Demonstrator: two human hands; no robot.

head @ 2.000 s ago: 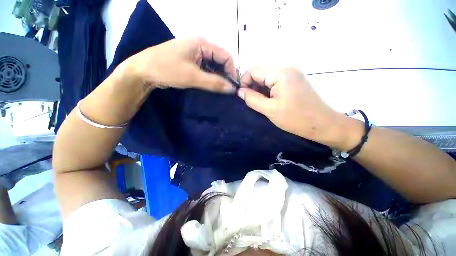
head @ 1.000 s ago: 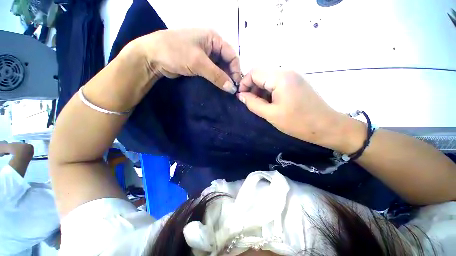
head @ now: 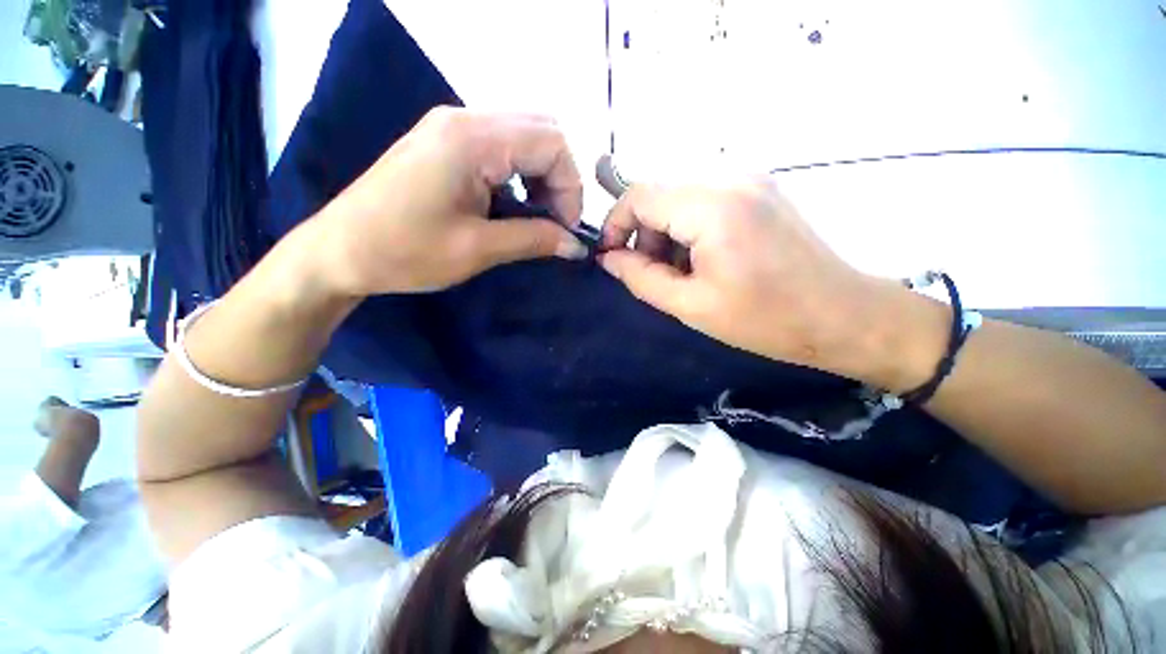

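A large dark navy panel (head: 550, 345) lies over the table's front edge and down onto the lap. My left hand (head: 467, 205) pinches its upper edge between thumb and fingers, left of centre. My right hand (head: 716, 262) pinches the same edge just to the right, the fingertips almost touching. A small folded bit of the edge shows between the fingertips. A pale frayed edge (head: 806, 428) runs along the cloth below my right wrist. The needle and presser foot cannot be seen.
White sewing table (head: 895, 77) behind the hands, with a dark curved line. Stacked navy pieces (head: 205, 141) hang at the left, beside a grey housing with a round vent (head: 77, 173). A blue bin (head: 422, 460) is below the table. Another person's arm (head: 64, 447) shows at the far left.
My left hand has shifted slightly down and its fingers are a little farther from my right fingertips. The pinched edge has moved slightly down and left. The neighbour's arm has moved.
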